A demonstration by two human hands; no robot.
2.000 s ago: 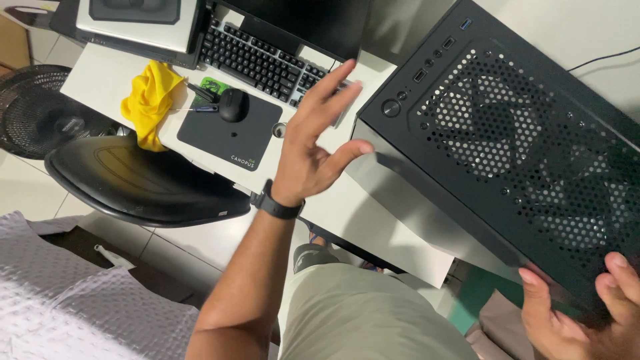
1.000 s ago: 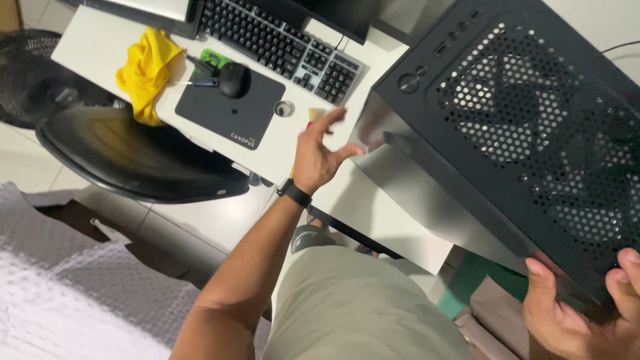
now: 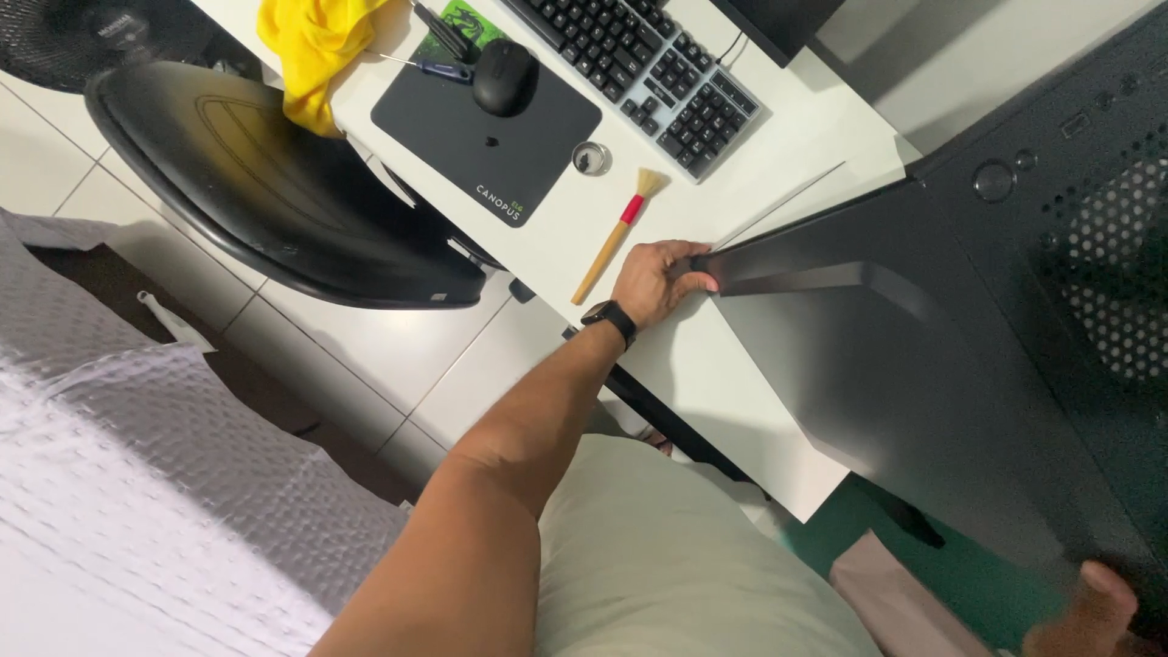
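A black computer case [image 3: 922, 365] with a perforated, vented face stands tilted at the right, partly over the white desk. My left hand [image 3: 662, 278], with a black watch on its wrist, grips the near lower edge of the case between thumb and fingers. At the bottom right, my right hand [image 3: 1086, 616] is blurred and partly cut off by the frame; its thumb touches the case's side, and its other fingers are hidden. Just left of my left hand, a brush [image 3: 614, 237] with a wooden handle and a red band lies on the desk.
On the white desk [image 3: 757, 420] are a keyboard [image 3: 639, 68], a mouse [image 3: 505, 78] on a mouse pad [image 3: 484, 137], a small round dish [image 3: 590, 159], a screwdriver [image 3: 445, 69] and a yellow cloth [image 3: 315, 55]. A black chair [image 3: 283, 192] stands beside the desk, near a fan [image 3: 68, 36].
My left hand was raised with its fingers spread near the case; it has come down onto the case's edge. The case has tilted, showing more of its smooth side. The brush is now in full view.
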